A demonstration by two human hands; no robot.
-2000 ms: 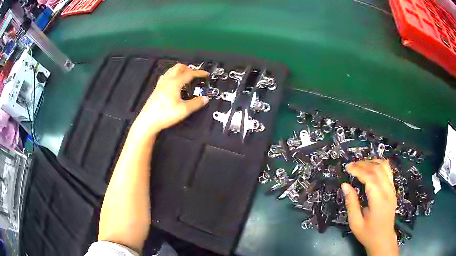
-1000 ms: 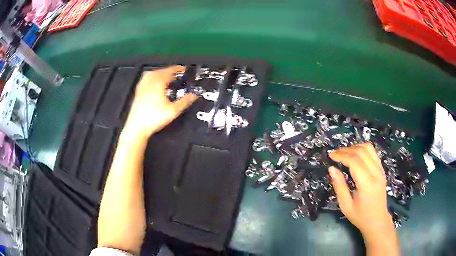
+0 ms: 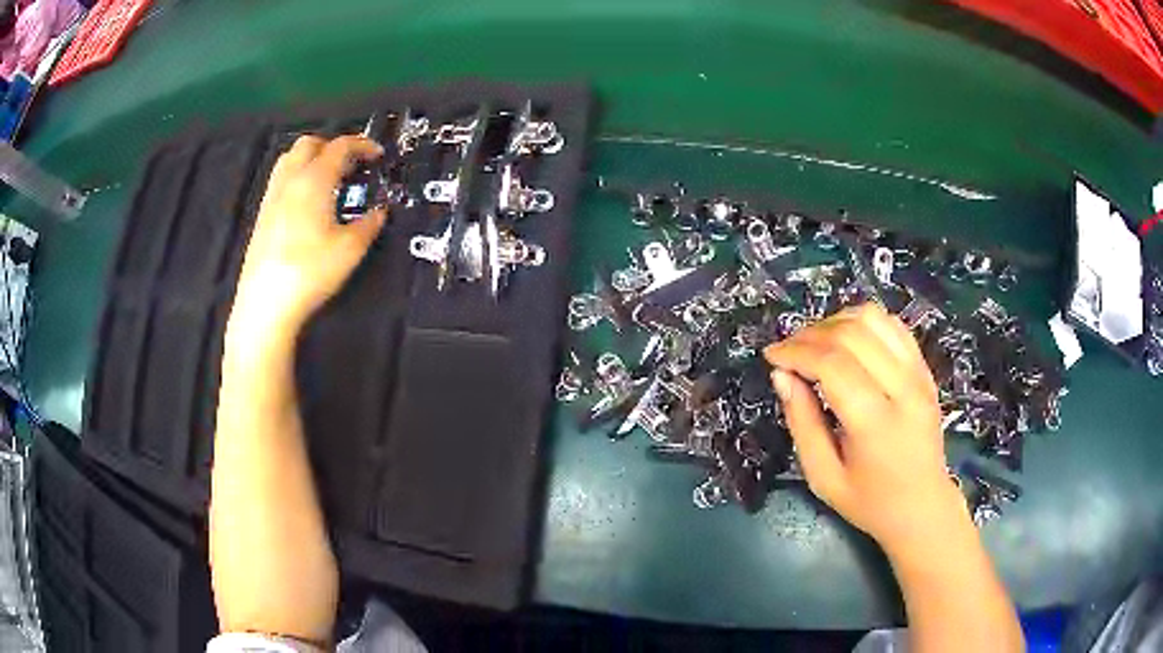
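The black foam tray (image 3: 446, 447) lies left of centre, with clipped units (image 3: 478, 249) in its upper right pockets, silver clips sticking out at both sides. My left hand (image 3: 310, 220) is over the tray's upper middle, thumb and fingers around a small dark unit (image 3: 356, 195) with a pale bluish face, low at the pocket. My right hand (image 3: 857, 415) is over the heap of silver spring clips and dark strips (image 3: 676, 332); its thumb and index tips are close together. Whether it pinches a clip is hidden in the clutter.
A small black box with white paper (image 3: 1107, 262) stands at the right, a white slip (image 3: 1066, 339) beside it. Red compartment trays show at the far right (image 3: 1129, 45) and far left (image 3: 96, 38). A second black tray (image 3: 96, 549) lies at lower left.
The view has shifted, so tray and heap sit further left and higher. My left hand stays around the unit at the tray. My right thumb and index tips have drawn closer together.
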